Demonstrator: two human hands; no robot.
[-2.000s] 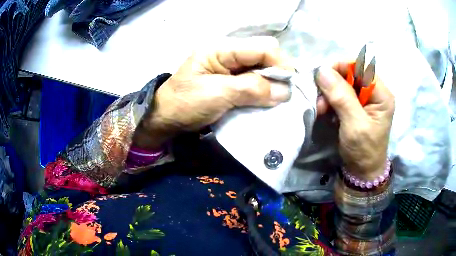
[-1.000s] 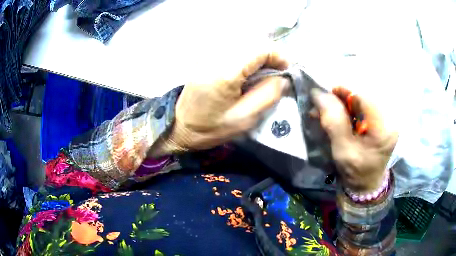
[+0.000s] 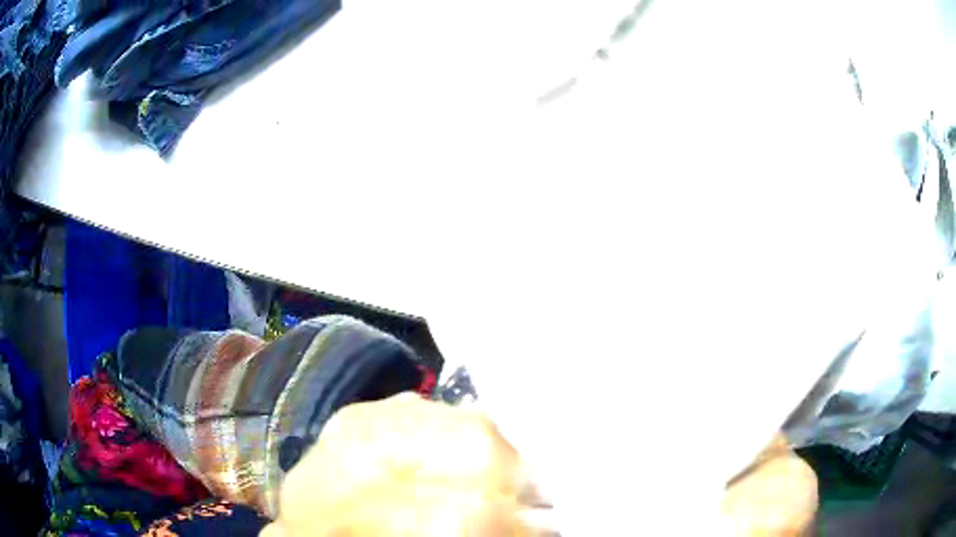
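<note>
The white garment (image 3: 650, 273) is overexposed and covers the centre and right, so its seams hardly show. A small dark button (image 3: 455, 386) shows at its edge beside my left hand. My left hand (image 3: 404, 472) is at the bottom centre, closed on the garment's edge, with the fingertips hidden. My right hand (image 3: 774, 495) is at the bottom right, mostly covered by the cloth and cut off by the frame; its fingers cannot be made out. The orange-handled snips are not visible.
Blue denim (image 3: 199, 52) is piled at the upper left on the white tabletop (image 3: 73, 157). Blue material (image 3: 115, 294) hangs below the table edge at the left. A dark green crate (image 3: 854, 472) is at the lower right.
Both hands have moved down toward the bottom of the view. The garment now spreads over the lap area between them. The orange snips, seen before in my right hand, are out of sight.
</note>
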